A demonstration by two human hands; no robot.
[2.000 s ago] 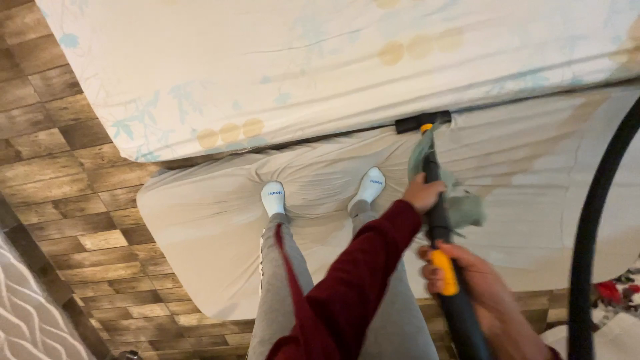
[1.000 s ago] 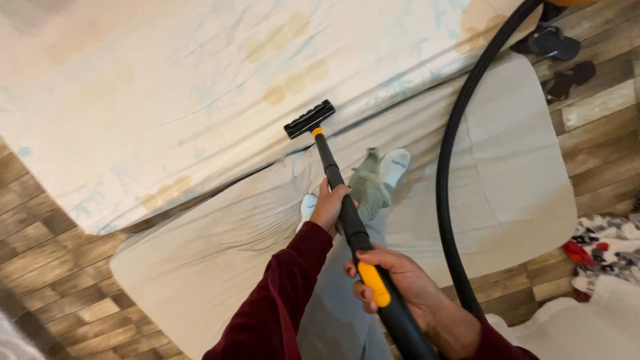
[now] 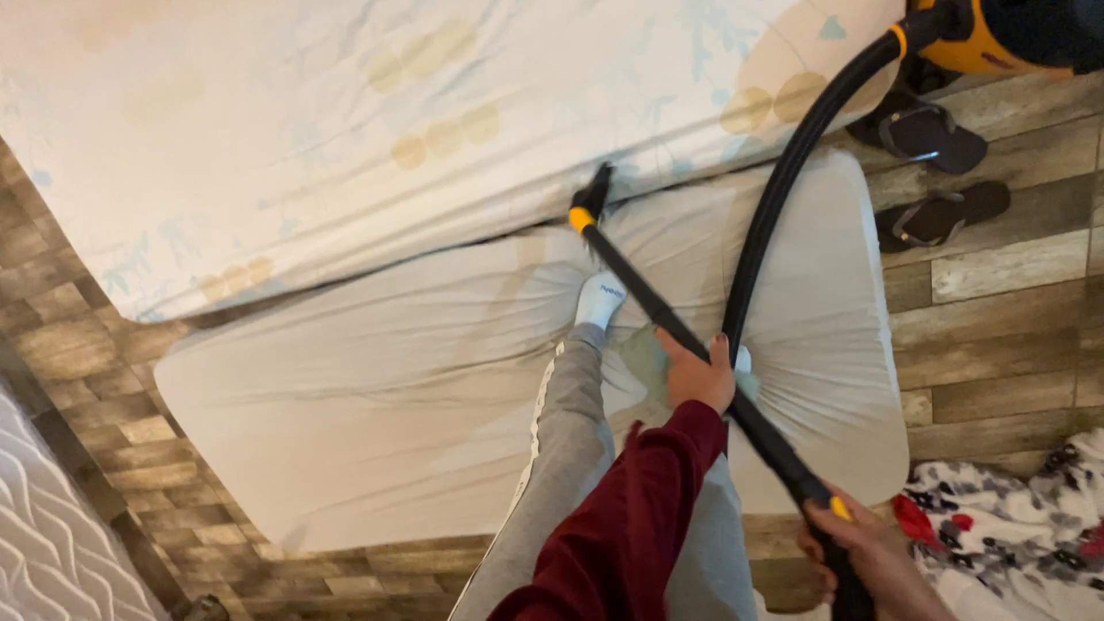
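My left hand (image 3: 700, 379) grips the middle of a black vacuum cleaner wand (image 3: 642, 289), with a pale green cloth (image 3: 645, 355) beside and partly behind it. Lower right, my right hand (image 3: 867, 548) is closed around the wand's handle, by its yellow part. The black nozzle (image 3: 595, 188), behind a yellow collar, is at the edge of the mattress with the leaf-print sheet (image 3: 483, 78), above the gap to the lower mattress in a plain beige sheet (image 3: 345, 414). I stand on the lower one in white socks. The black hose (image 3: 768, 198) crosses in front of the bedding.
The yellow and black vacuum body (image 3: 1000, 34) is at the top right. Dark flip-flops (image 3: 936, 134) lie on the wood-look floor (image 3: 992, 328) below it. A patterned blanket (image 3: 1018, 509) lies at the lower right, and a grey quilted mattress (image 3: 52, 517) shows at the lower left.
The nozzle, seen flat over the printed sheet a second ago, now appears tilted at the mattress edge. The view has shifted, and the vacuum body shows at the top right. Both hands keep their hold.
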